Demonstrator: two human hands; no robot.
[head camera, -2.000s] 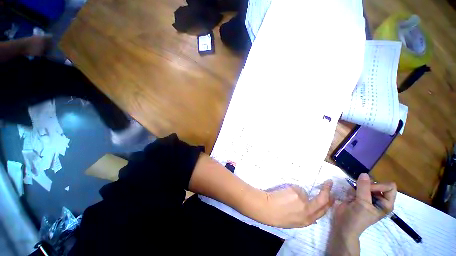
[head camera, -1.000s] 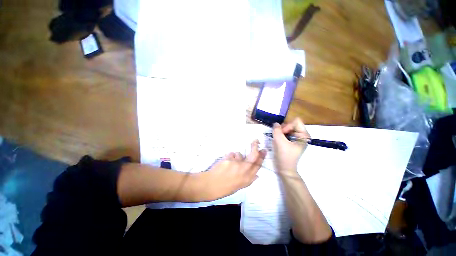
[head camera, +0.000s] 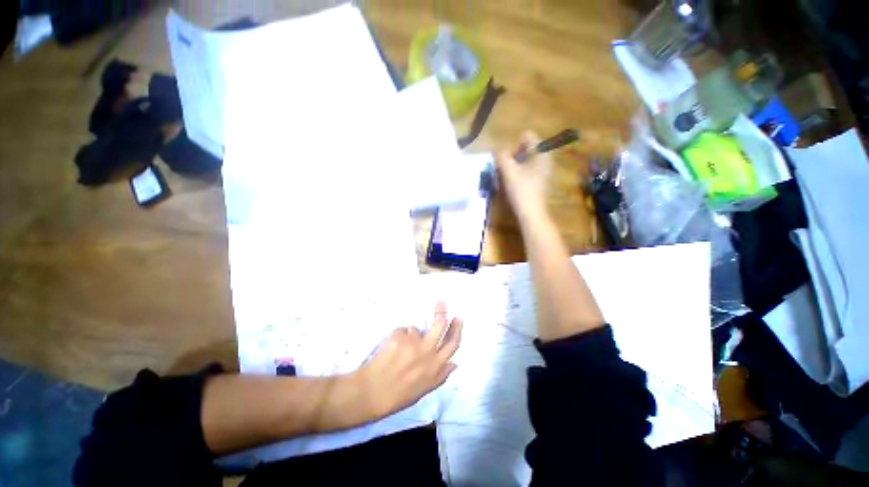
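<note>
The ruled notebook (head camera: 638, 352) lies open at the front, right of the printed sheets (head camera: 305, 238), which look overexposed. My left hand (head camera: 412, 366) rests with its fingers spread where sheets and notebook meet. My right hand (head camera: 524, 176) is raised past the notebook's top edge, beside the phone, blurred, and holds the black pen (head camera: 553, 145). The smartphone (head camera: 460, 233) lies above the notebook, its upper part under a turned-over sheet (head camera: 434, 143). Whether my right fingertips touch the papers I cannot tell.
A yellow tape roll (head camera: 450, 68) and a black strip (head camera: 484, 112) lie beyond the papers. Black fabric scraps (head camera: 124, 133) and a small tag (head camera: 149, 185) lie upper left. A crumpled clear bag (head camera: 667, 195), a green packet (head camera: 729, 171) and a glass (head camera: 667, 33) are at right.
My right hand with the pen has moved from the notebook up beside the phone. My left hand stays at the papers. The view has shifted, showing more of the table's far side.
</note>
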